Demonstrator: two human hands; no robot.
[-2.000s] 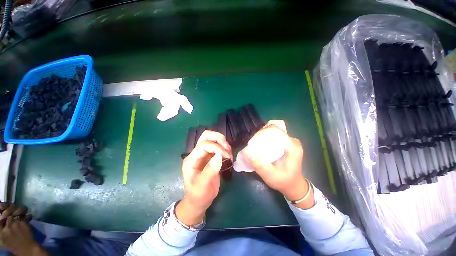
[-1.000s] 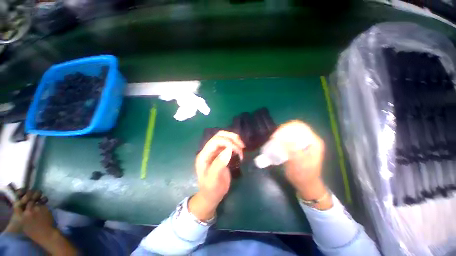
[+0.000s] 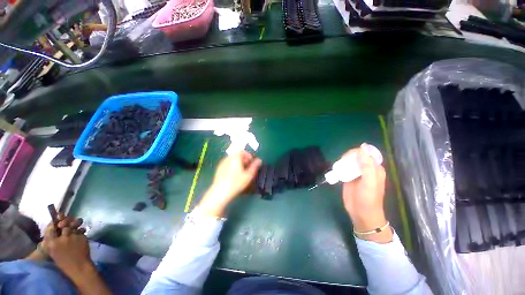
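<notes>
My right hand (image 3: 365, 187) holds a small white squeeze bottle (image 3: 347, 168) with a thin metal needle tip pointing down-left. Several black housings (image 3: 293, 168) lie side by side on the green bench between my hands. My left hand (image 3: 231, 177) is at the left end of that row, fingers bent near a housing; whether it holds one is hidden. A loose pile of small black end pieces (image 3: 156, 187) lies left of the left yellow line. A crumpled white tissue (image 3: 244, 140) is just behind my left hand.
A blue basket (image 3: 170, 133) of small black parts stands at left. A plastic-lined tray (image 3: 415, 144) with rows of long black parts is at right. Another person's hands (image 3: 64, 245) hold a dark piece at lower left. A pink basket (image 3: 184, 27) and stacked trays (image 3: 397, 20) are across the line.
The view has tilted up, showing more beyond the belt. My hands have moved apart, the left to the row's left end. The bottle's needle now shows, clear of the parts.
</notes>
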